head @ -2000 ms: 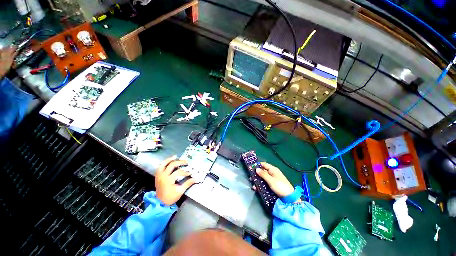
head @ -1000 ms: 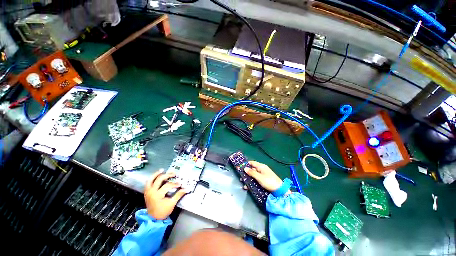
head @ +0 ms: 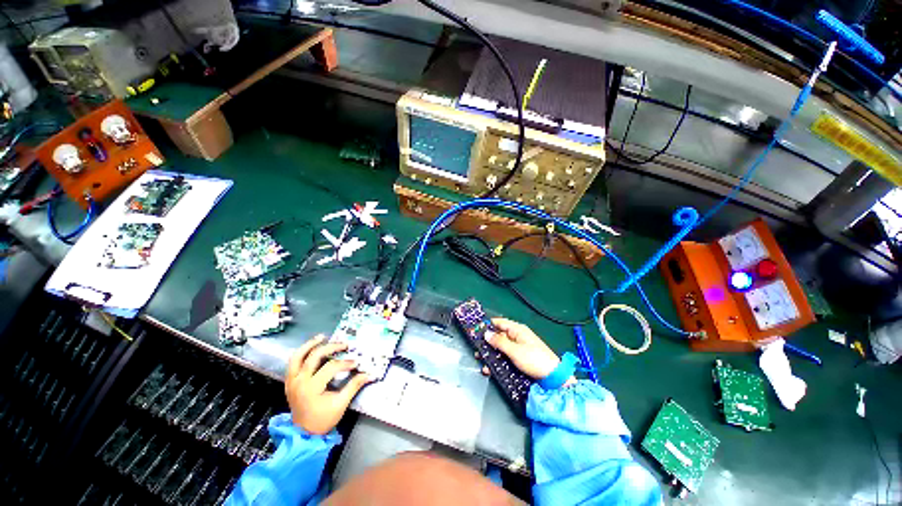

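A circuit board [head: 368, 334] lies on the work plate [head: 435, 395], with black and blue leads plugged in at its far edge. My left hand [head: 321, 383] rests with its fingers on the board's left near edge; whether it grips the edge is unclear. My right hand [head: 519, 348] holds the black remote control [head: 492, 358] to the right of the board, thumb on the buttons. A blue band is on my right wrist. A small black stick [head: 403, 364] is at the board's near right edge.
The oscilloscope [head: 499, 153] stands behind. Two boards [head: 253, 311] and white-ended leads [head: 343, 244] lie left, beside a clipboard [head: 143, 237]. The orange test box [head: 737, 287], tape roll [head: 624, 329], blue pen [head: 586, 354] and two green boards [head: 680, 445] are right. Black racks [head: 188, 410] are below left.
Since the earliest frame the view has shifted, so the bench sits further left in the picture. Both hands keep their places at the board and on the remote control.
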